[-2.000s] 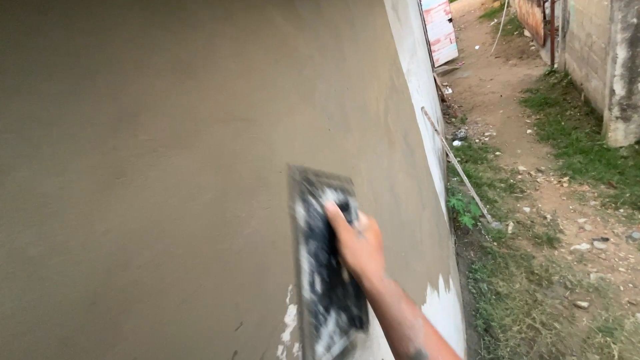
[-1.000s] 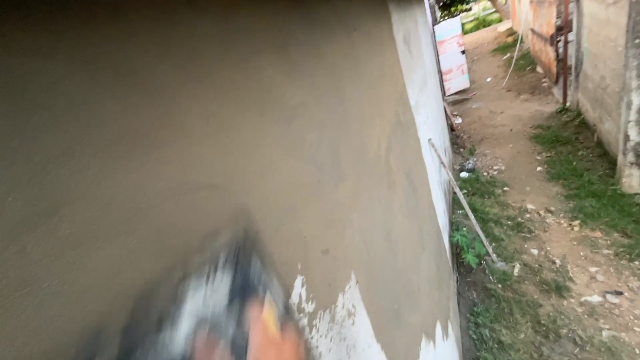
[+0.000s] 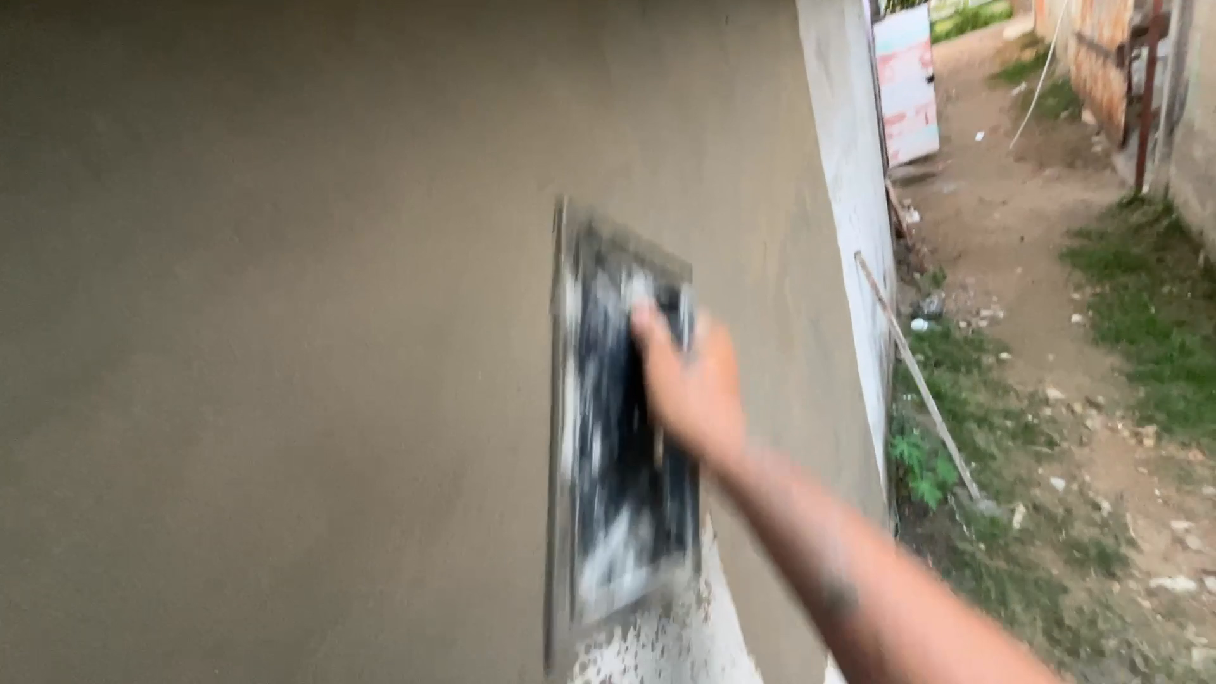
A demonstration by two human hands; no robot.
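My right hand [image 3: 692, 380] is closed around the grip of a plastering float [image 3: 617, 513], a long rectangular tool with a dark back smeared with whitish residue. The float stands nearly upright against a wall coated in smooth grey-brown plaster [image 3: 332, 361]. Motion blurs its outline and my fingers. Just below its lower end, a white patch of wall [image 3: 665, 651] shows with a speckled edge. White surface [image 3: 850, 161] also runs down the wall's right edge. My left hand is out of view.
A thin pole [image 3: 917, 375] leans on the wall's right edge above grass and a green plant [image 3: 923, 467]. Beyond runs a dirt path [image 3: 1007, 218] with scattered stones, a red and white panel [image 3: 907, 85], a rusty metal sheet [image 3: 1102, 62] and a block wall [image 3: 1192, 142].
My right hand and the float have moved up and right from the lower part of the wall, where they were tilted and blurred a second ago. The float is upright again, as two seconds ago.
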